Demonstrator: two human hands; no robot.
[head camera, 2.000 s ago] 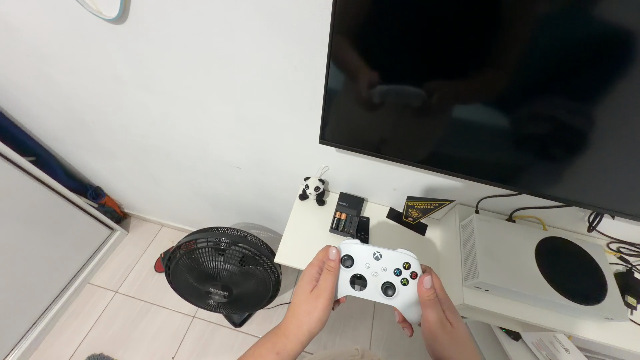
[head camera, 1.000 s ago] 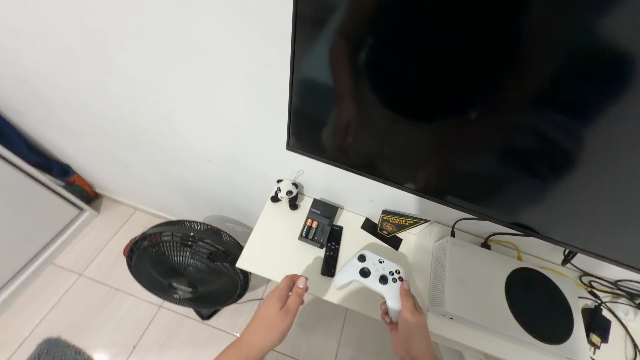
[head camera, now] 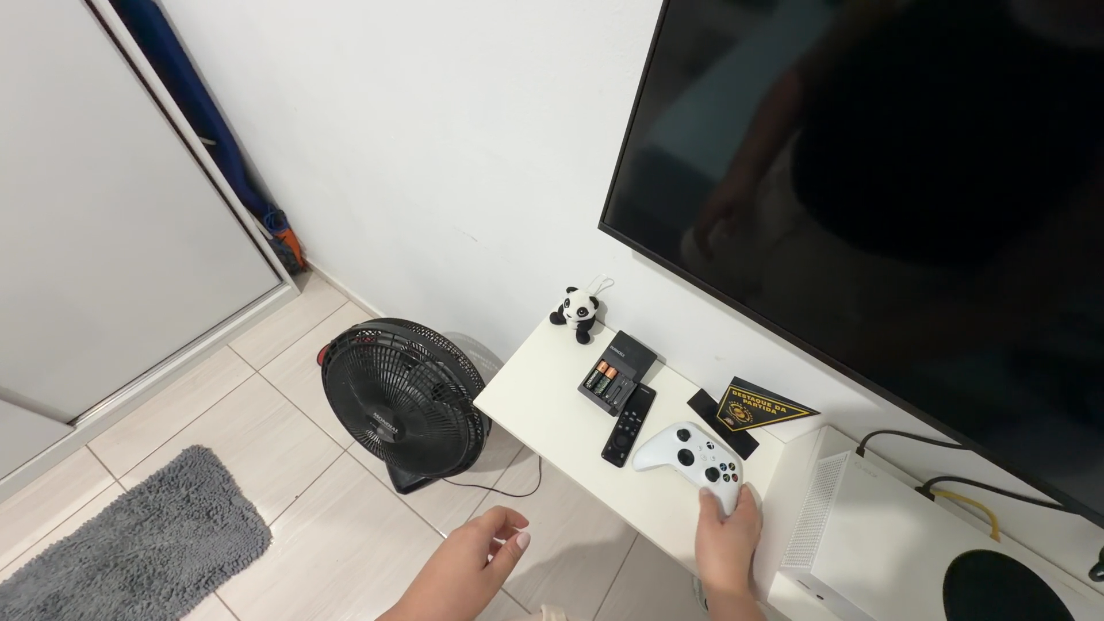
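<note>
My right hand holds the lower right grip of a white Xbox game controller, which is at the white shelf. Whether the controller rests fully on the shelf I cannot tell. Left of it lies a black remote control, and beyond that a black battery charger with batteries in it. My left hand hangs over the floor in front of the shelf, fingers curled loosely and holding nothing. Behind the controller stands a black and yellow plaque with writing.
A panda figure sits at the shelf's back corner. The white console with cables is at the right, below a large television. On the tiled floor stand a black fan and, farther left, a grey shaggy rug.
Two seconds ago both hands held the controller in front of the shelf. My left hand has let go, and the controller has moved to the shelf in my right hand. The view has shifted.
</note>
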